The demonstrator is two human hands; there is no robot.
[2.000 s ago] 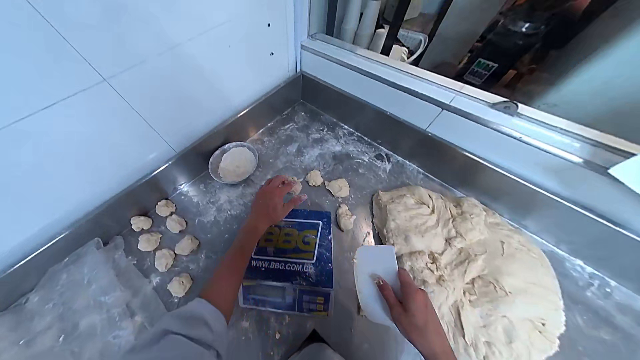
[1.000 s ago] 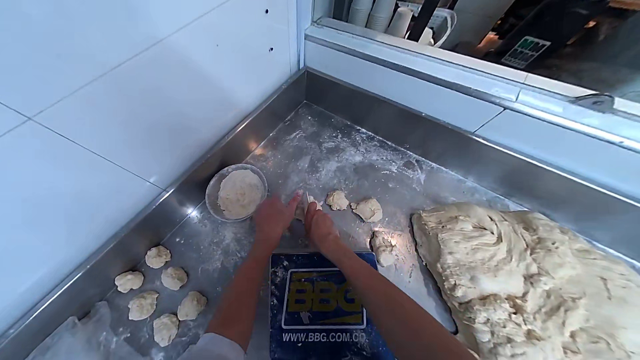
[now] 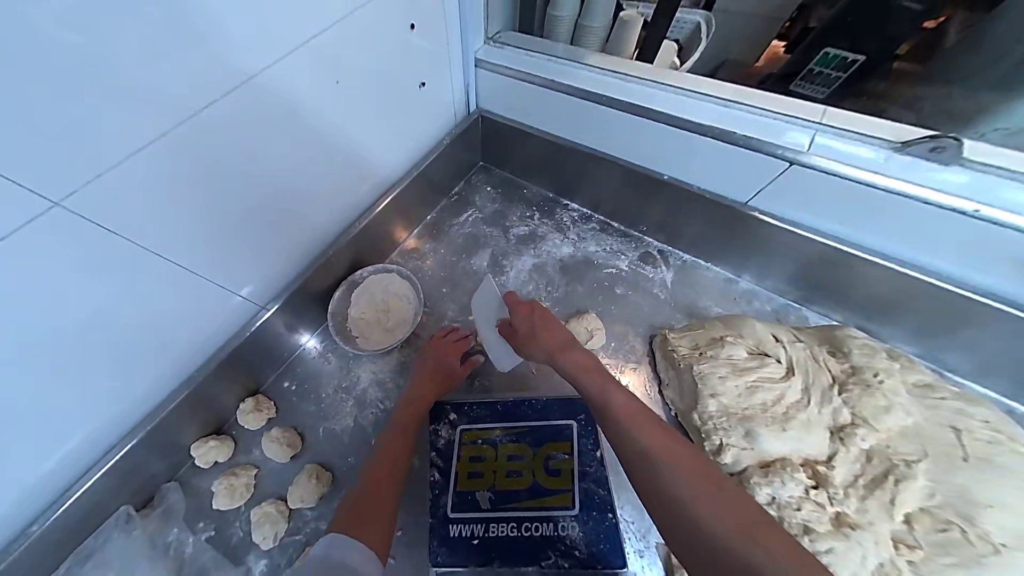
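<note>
My right hand (image 3: pixel 534 328) grips a white plastic dough scraper (image 3: pixel 494 322), its blade tilted over the floured steel counter beyond the blue scale. Just left of the scraper, my left hand (image 3: pixel 445 364) rests low at the counter, fingers bent; whatever lies under its fingertips is mostly hidden. A small dough piece (image 3: pixel 587 330) sits right of my right hand. Near my left hand stands a bowl of flour (image 3: pixel 382 310). The large dough mass (image 3: pixel 768 384) lies at the right. Several dough pieces (image 3: pixel 270 524) are grouped at the lower left.
The blue-topped scale (image 3: pixel 516 484) stands below my hands, between my forearms. Clear plastic sheeting (image 3: pixel 144 536) lies at the lower left. A raised steel rim (image 3: pixel 624 172) borders the counter along the tiled walls. Stacked cups (image 3: pixel 594 22) stand beyond the window ledge.
Two seconds ago my right hand held the scraper beside the large dough mass; now it is beyond the scale, close to my left hand. The view has shifted.
</note>
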